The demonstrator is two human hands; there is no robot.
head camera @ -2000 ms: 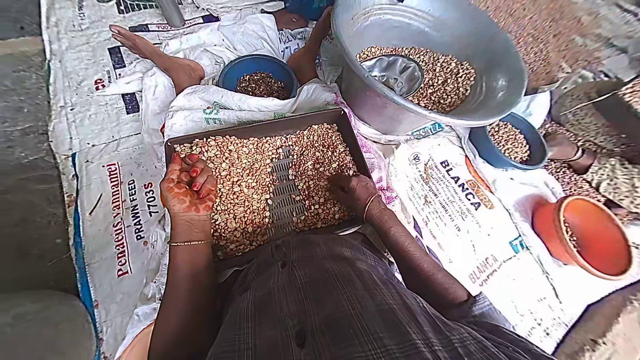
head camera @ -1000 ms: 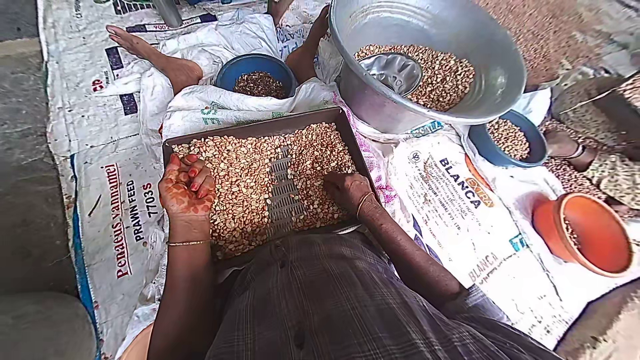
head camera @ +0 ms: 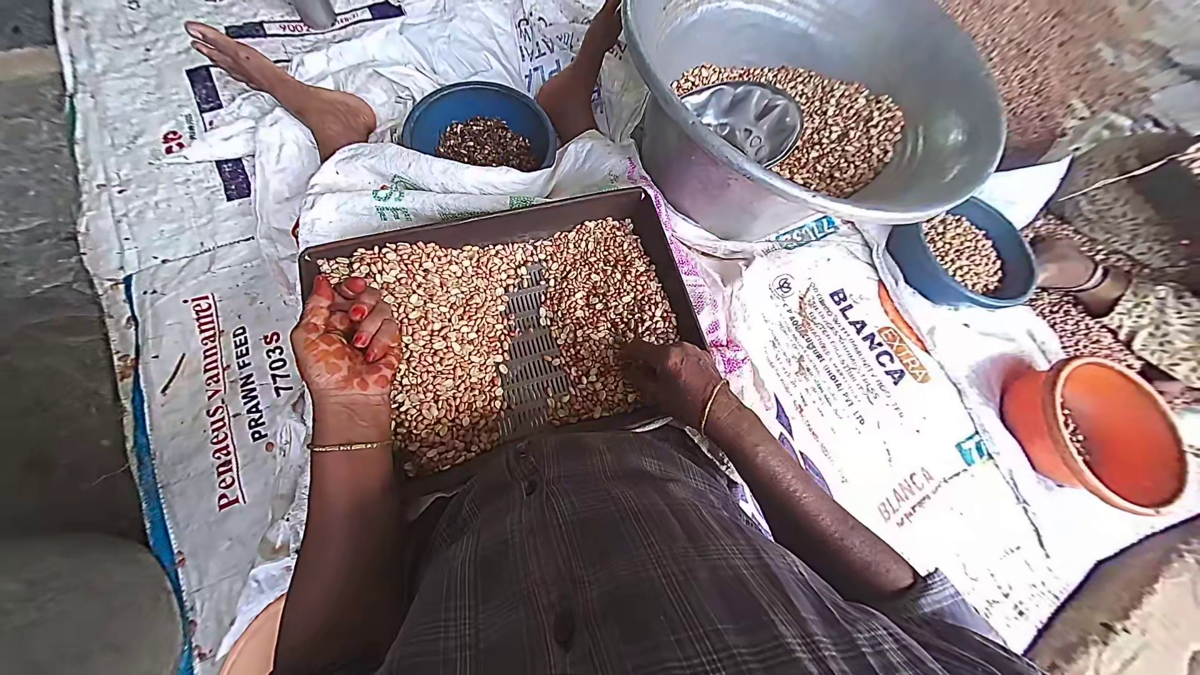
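A dark rectangular tray [head camera: 469, 225] with a slotted bottom lies across my lap, covered in split nuts or beans [head camera: 450, 328] in two heaps. Between the heaps a strip of the slotted base shows. My left hand [head camera: 345, 342], palm up with curled fingers, rests over the tray's left side; whether anything lies in it cannot be told. Palm down, my right hand [head camera: 670, 375] touches the redder heap [head camera: 605, 309] near the tray's right edge, its fingertips partly hidden among the pieces.
Beyond the tray are a blue bowl [head camera: 422, 122] of dark bits and a large metal basin [head camera: 947, 122] holding kernels and a fluted metal bowl [head camera: 750, 117]. To the right stand another blue bowl [head camera: 1008, 281] and a tilted orange tub [head camera: 1031, 422]. Another person's foot [head camera: 1069, 267] is at right.
My right hand has shifted slightly toward my body along the tray's right side. My left hand has stayed in about the same place, palm up.
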